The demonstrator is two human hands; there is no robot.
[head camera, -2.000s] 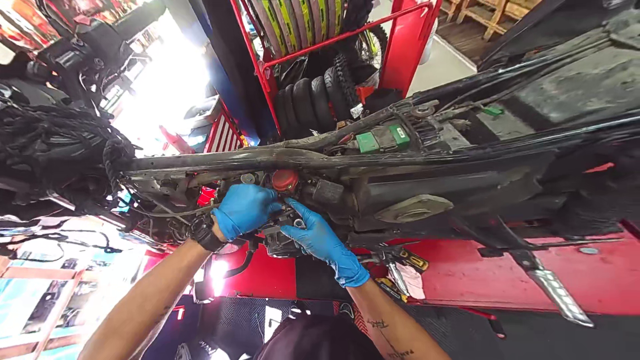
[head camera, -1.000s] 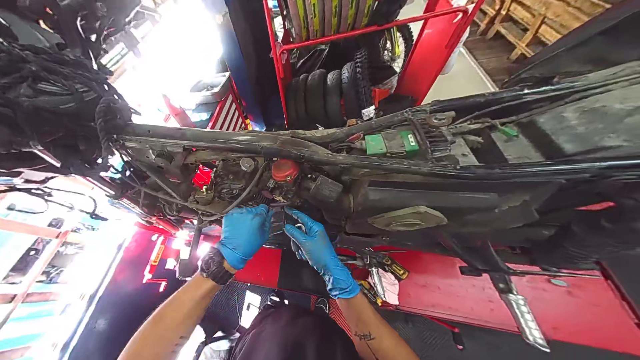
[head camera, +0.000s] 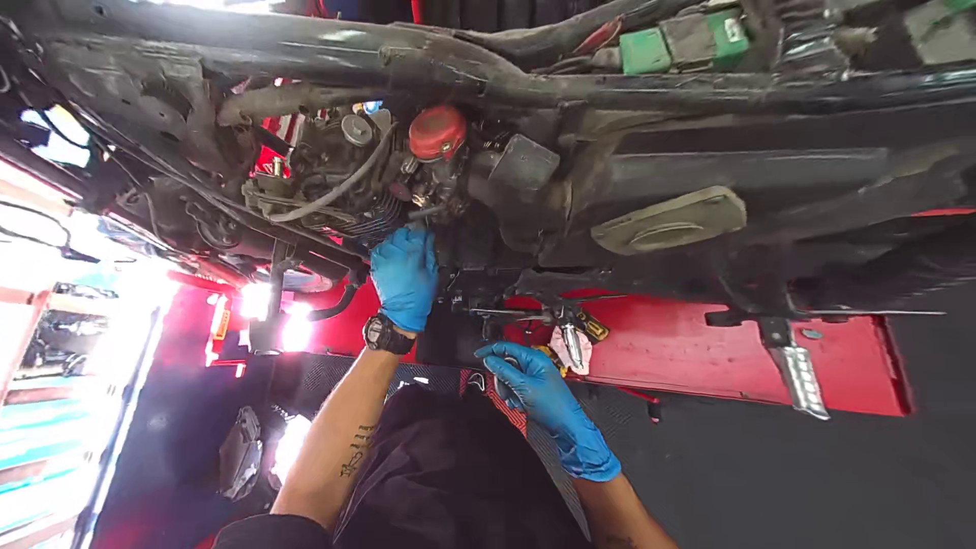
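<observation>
A motorcycle stripped of its covers lies across the view, its frame tube (head camera: 305, 57) above the engine (head camera: 343, 175). My left hand (head camera: 406, 278), in a blue glove, reaches in beside the cylinder's fins, below the carburetor (head camera: 438, 175) with its red round cap (head camera: 437, 133). Its fingertips are hidden among the parts, so what they touch cannot be made out. My right hand (head camera: 530, 385), gloved too, is curled in front of my body, apart from the motorcycle. A small dark round object (head camera: 509, 377) shows between its thumb and fingers.
On the red lift platform (head camera: 656, 343) lie a yellow and black tool (head camera: 593, 326) and a pale pink cloth (head camera: 570, 351). A footpeg bracket (head camera: 801, 374) juts out low at the right. Green connectors (head camera: 646, 51) sit on the frame above.
My right hand has drawn back from the engine towards my body. My left hand remains at the engine, below the carburetor. The view has moved closer to the motorcycle.
</observation>
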